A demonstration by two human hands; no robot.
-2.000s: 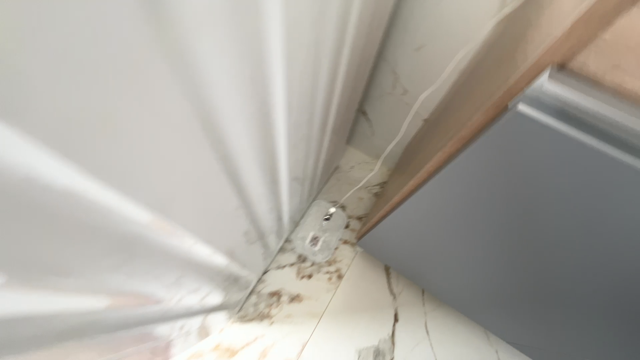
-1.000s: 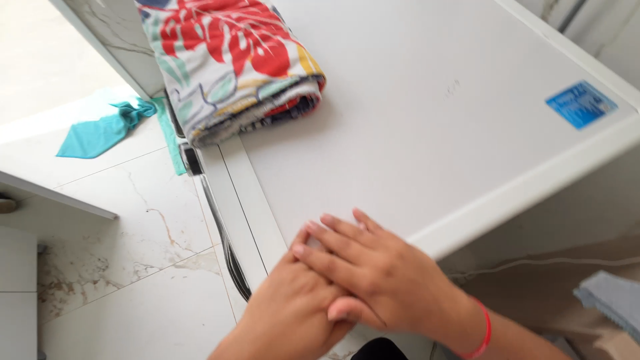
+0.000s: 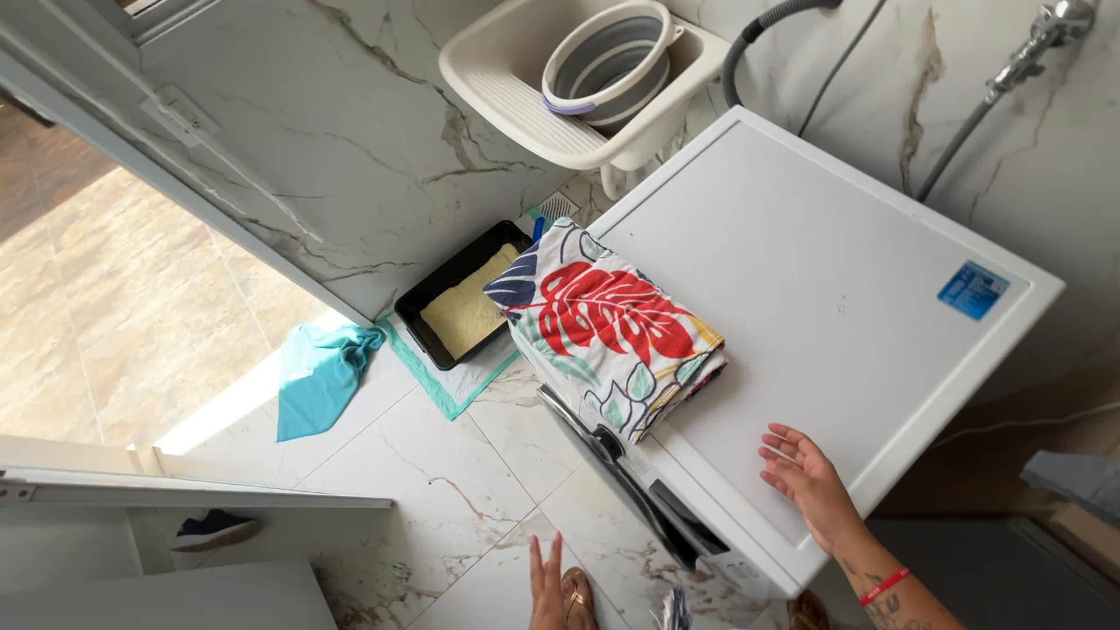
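A folded cloth [image 3: 612, 324] with a red, yellow and green leaf print lies on the left front corner of the white washing machine [image 3: 814, 306]. My right hand [image 3: 807, 486] hovers over the machine's top near its front right edge, fingers spread and holding nothing, a red band on the wrist. Low in the view, left of the machine's front, is my left hand [image 3: 548, 584]; two fingers show raised and apart, nothing is seen in it, and the rest is cut off. A blue sticker [image 3: 973, 290] is on the machine's far right corner.
Beyond the machine, a laundry sink [image 3: 525, 96] holds a grey collapsible basin [image 3: 612, 70]. A black litter tray [image 3: 464, 297] stands on a teal-edged pad [image 3: 429, 385] on the floor. Beside it lies a turquoise cloth [image 3: 324, 376]. A dark shoe [image 3: 215, 530] is at lower left.
One second ago my hands lay one over the other near the machine's front edge; now they are apart. The view has swung widely, taking in the sink and the tray.
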